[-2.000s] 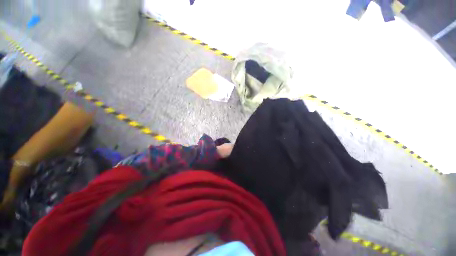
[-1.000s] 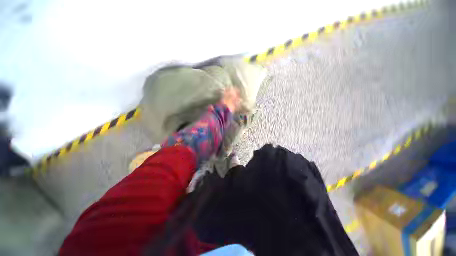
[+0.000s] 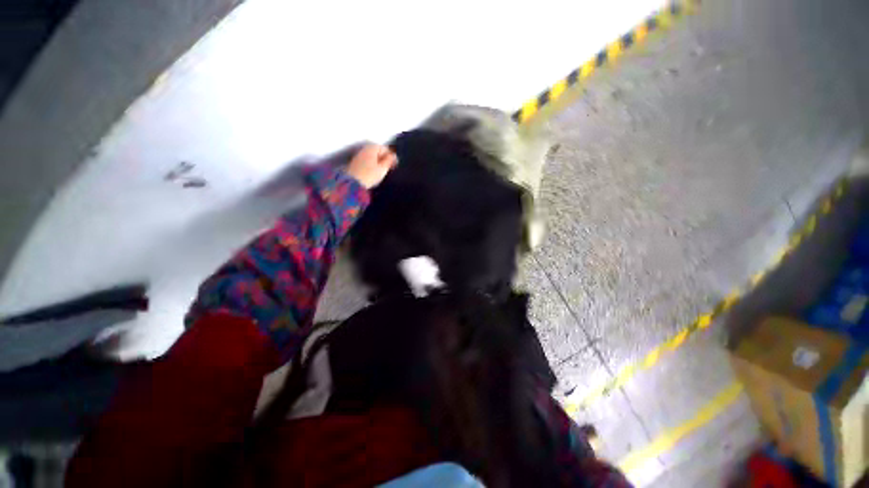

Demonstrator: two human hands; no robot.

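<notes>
My left hand [image 3: 373, 164] reaches forward from the lower left in a floral cuff and red sleeve. Its fingers are closed on the upper left edge of a bunched black cloth [image 3: 448, 205]. The cloth hangs over a pale beige-green bag [image 3: 519, 152], which shows behind it and along its right side. A small white patch [image 3: 420, 274] shows at the cloth's lower part. More black cloth [image 3: 381, 353] lies over my lap. At the lower right only a floral sleeve and a tiny blurred bit of my right hand [image 3: 590, 436] show; its fingers cannot be made out.
A bright white surface [image 3: 286, 86] spans the upper left. Yellow-black floor lines [image 3: 610, 52] run past the bag and across the right. A brown carton [image 3: 791, 372] with blue tape stands at the right edge, beside blue material [image 3: 843, 300]. A dark bar-like shape [image 3: 76, 305] is at the left.
My left hand has moved from the bag up and left and now grips black cloth. The bunched cloth now covers much of the bag. The view has turned and shifted.
</notes>
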